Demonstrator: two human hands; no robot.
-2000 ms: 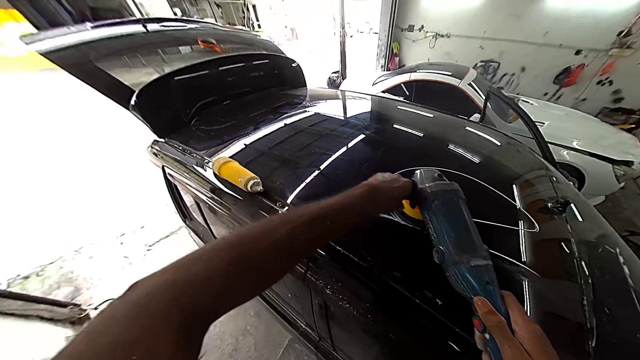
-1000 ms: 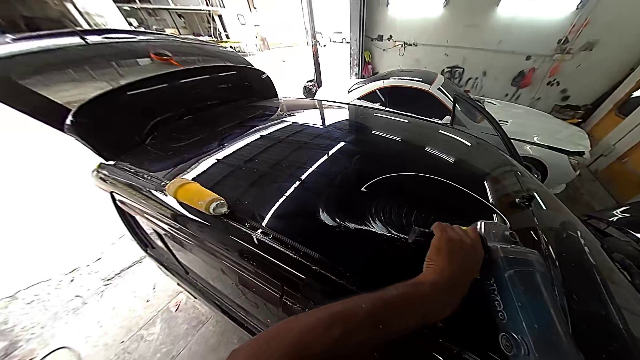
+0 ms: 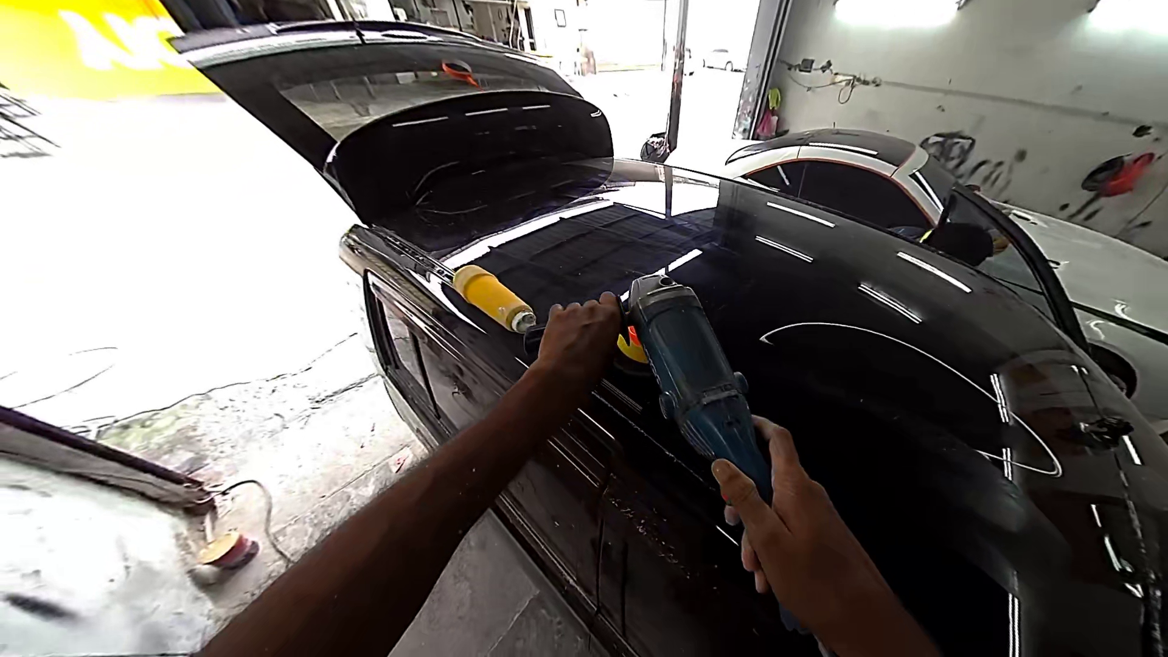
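Observation:
A blue rotary polisher [image 3: 698, 365] with a grey metal head lies over the near side of a glossy black car roof [image 3: 821, 438]. My left hand [image 3: 581, 339] is closed around its dark side handle, at the roof edge. My right hand [image 3: 776, 511] grips the rear body of the polisher. Part of a yellow pad shows below the head; the rest is hidden. Just beyond my left hand, a yellow bottle [image 3: 488, 294] lies on its side on the roof edge. A thin white curved line of compound [image 3: 876, 330] runs across the roof to the right.
The car's tailgate [image 3: 474, 137] stands raised at the far end. A white car with a dark roof [image 3: 839, 151] is parked on the right, with a person's dark-clad arm [image 3: 958, 242] beside it. At lower left, a cable [image 3: 267, 511] lies on the floor by a low wall.
Both hands and the polisher have moved from the middle of the roof to its near edge, close to the yellow bottle. Pale smears seen a second ago no longer show. The view has shifted left.

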